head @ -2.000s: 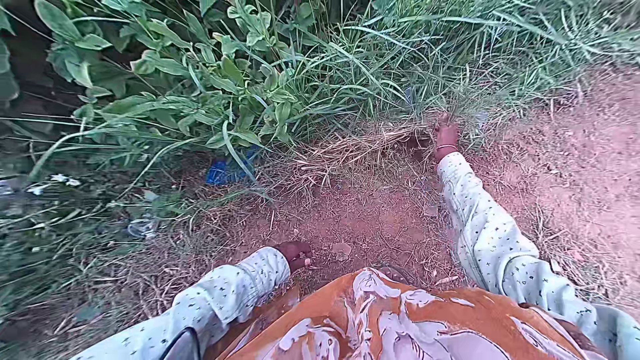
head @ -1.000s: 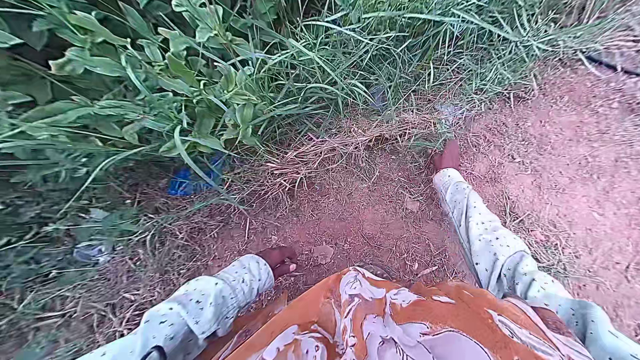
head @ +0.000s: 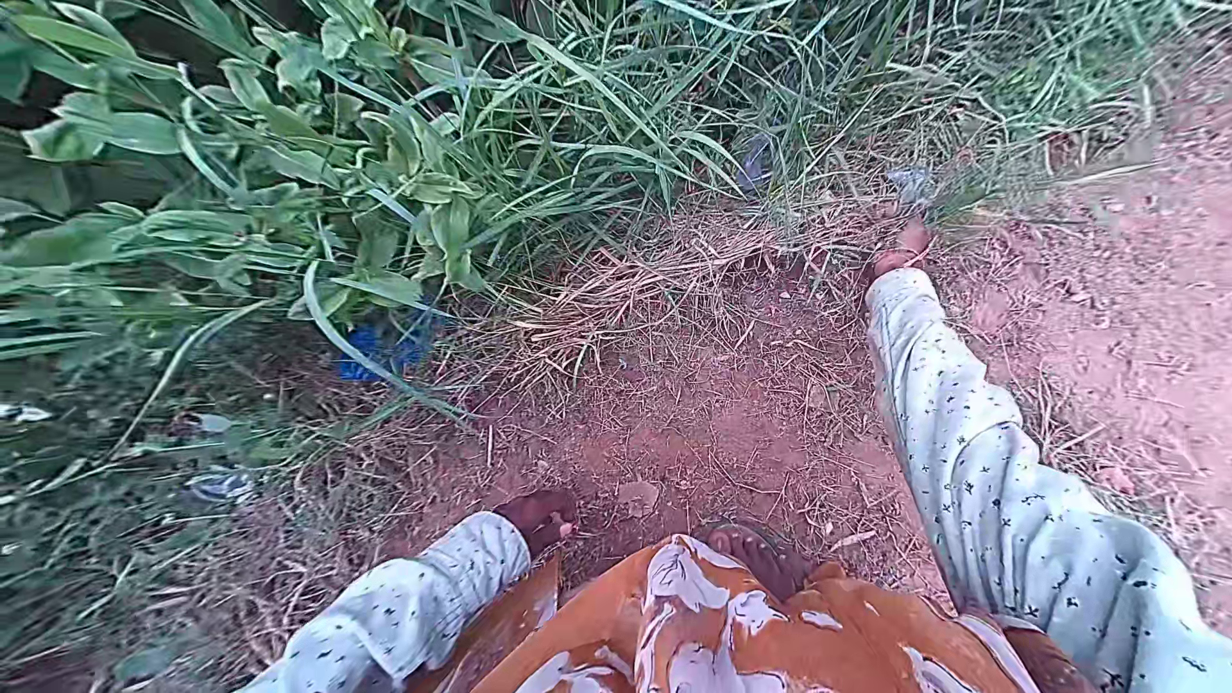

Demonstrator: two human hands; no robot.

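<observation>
My right hand (head: 903, 252) reaches out to the grass edge at the upper right, among dry straw and green blades; its fingers are partly hidden, and I cannot tell whether it grips anything. Just beyond it lies a scrap of clear plastic (head: 910, 183). Low over the reddish soil, left of centre, hangs my left hand (head: 541, 515), with its fingers curled; nothing plain shows in it. A band of dry straw (head: 616, 298) lies along the grass edge between the two hands. Both sleeves are pale with small dark marks.
Dense leafy plants (head: 385, 173) and long green grass (head: 597, 96) fill the top. Blue plastic (head: 371, 351) lies at their edge, and clear plastic litter (head: 221, 484) at the left. Bare soil (head: 1136, 327) spreads at the right. My foot (head: 756, 553) shows beside the orange patterned cloth (head: 712, 626).
My right arm stayed stretched toward the grass edge, its hand shifting slightly. My left hand remains low near the soil. The view has swung a little.
</observation>
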